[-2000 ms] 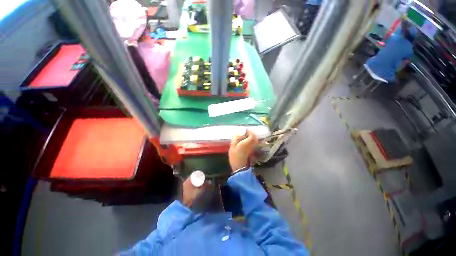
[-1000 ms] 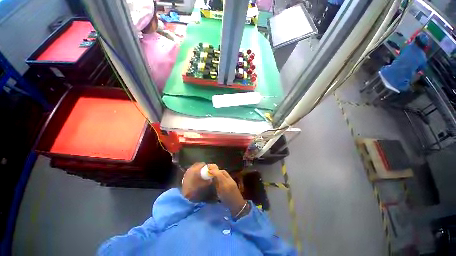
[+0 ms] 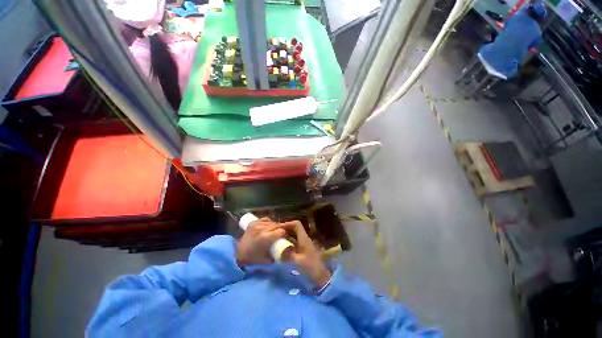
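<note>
A white round cylinder [image 3: 282, 249] is held in front of my chest and lies tilted. One pale end shows between my hands, and a white end sticks out beyond the fingers of my left hand [image 3: 259, 241]. My left hand is closed round its middle. My right hand [image 3: 307, 253] has its fingers on the near end, against my left hand. The fingers hide where the two white parts join, so I cannot tell whether it is one piece.
A red component tray [image 3: 257, 91] and a white strip-like piece [image 3: 284, 111] lie on the green mat [image 3: 198, 99]. Red-lined trays [image 3: 112, 175] stand left, an open carton [image 3: 330, 228] below. Metal posts, a white hose [image 3: 422, 72] and a black bin [image 3: 350, 175] are right. People sit left and far right.
My right hand came down from the line's end to meet my left. The cylinder has tipped over, and both its ends now show. The view has shifted.
</note>
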